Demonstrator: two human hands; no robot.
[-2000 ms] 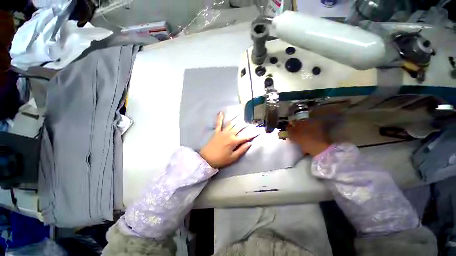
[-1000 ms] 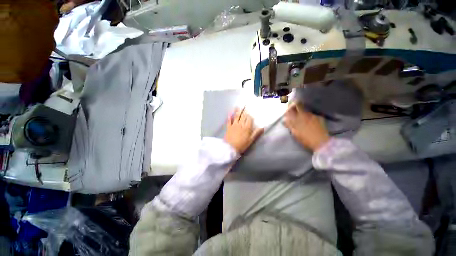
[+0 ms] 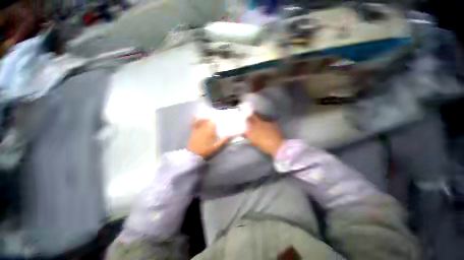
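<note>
The view is blurred. A grey garment panel point(image 3: 175, 124) lies on the white table under the needle lamp, with folds hanging over the front edge. My left hand point(image 3: 204, 138) is on the panel, left of the bright needle area, fingers towards the needle. My right hand point(image 3: 263, 133) is at the right of the bright area, with its fingertips bent onto the cloth near the needle. The cream sewing machine point(image 3: 300, 40) with its teal stripe is just beyond my hands. Glare and blur hide the presser foot, the needle and the exact finger contact.
A tall grey bundle of cut panels point(image 3: 66, 162) is at the left. A white crumpled cloth point(image 3: 30, 63) is at the upper left. A white thread cone point(image 3: 231, 31) is above the machine head. Grey cloth point(image 3: 392, 109) is at the right.
The camera view has shifted and turned, so the machine shows further left. Compared with two seconds ago, cloth is bunched and folded around my hands and over the table's front edge.
</note>
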